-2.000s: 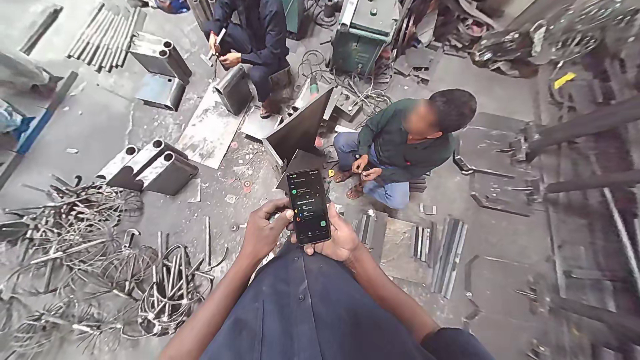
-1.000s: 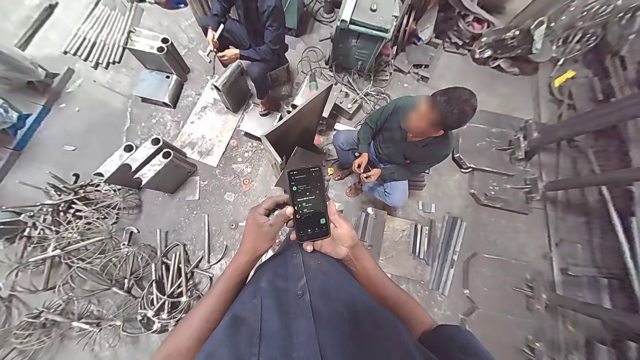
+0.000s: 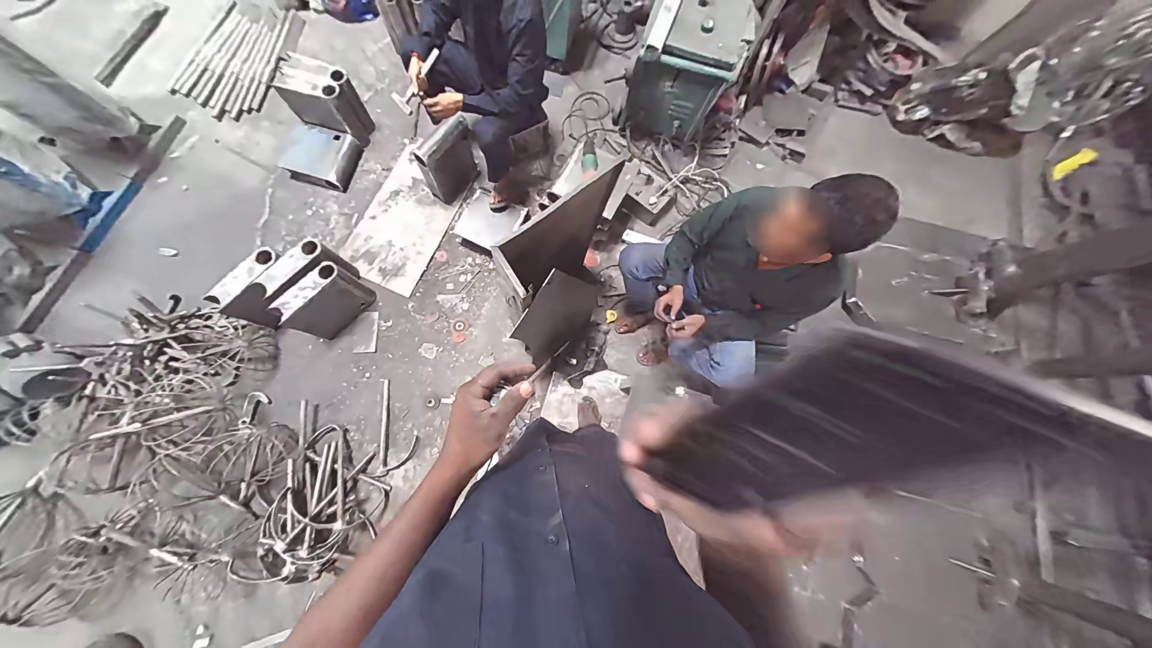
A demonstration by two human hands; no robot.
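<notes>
My left hand (image 3: 486,418) is at the centre, thumb and index finger close together; a thin dark line runs beyond the fingertips, and I cannot tell whether it is held. On the right, my right hand (image 3: 693,477) is blurred, its fingers around the near end of a dark flat object (image 3: 855,414). That object looks large and reaches toward the right edge; blur hides what it is. Upright dark metal plates (image 3: 558,315) stand on the floor beyond my left hand.
One person (image 3: 756,261) squats ahead on the right; another (image 3: 486,72) sits farther back, holding a tool. Bundles of bent metal rods (image 3: 306,495) lie at left, near metal blocks with round holes (image 3: 310,288). A green machine (image 3: 688,72) and cables stand at the back.
My hands have moved apart from the smartphone they held together in the earlier frames. The right hand has moved right with a dark flat object in it. The squatting person stays in place.
</notes>
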